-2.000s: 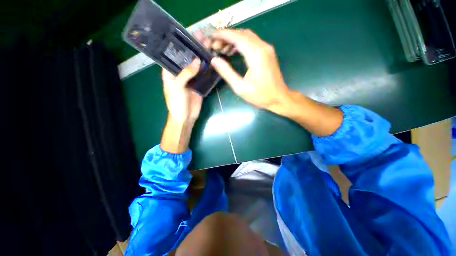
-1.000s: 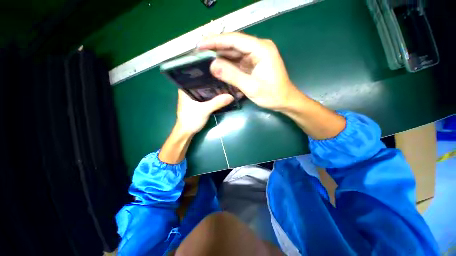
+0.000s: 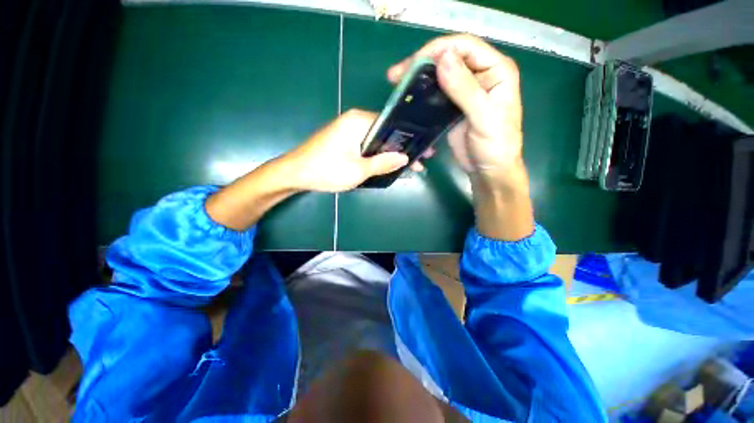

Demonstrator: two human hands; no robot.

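Observation:
A phone unit (image 3: pixel 411 124) is held tilted above the bench, its dark inner side with the printed battery area towards me and a pale greenish rim along its left edge. My left hand (image 3: pixel 351 153) grips its lower end, thumb across the inner side. My right hand (image 3: pixel 488 95) holds its upper end, thumb on the right edge and fingers around the top. The fingers behind the phone are partly hidden. Whether the rim is fully seated cannot be told.
A stack of rear frames (image 3: pixel 627 128) stands at the right of the green bench (image 3: pixel 223 99). Black trays (image 3: pixel 694 198) are beyond it at the right. A dark layered stack (image 3: pixel 45 182) fills the left edge. A white rail (image 3: pixel 496 31) runs along the back.
The view has swung to the right. The phone unit has turned from lying slanted to the left to pointing up and right. My right hand has moved to its upper end; both hands still hold it.

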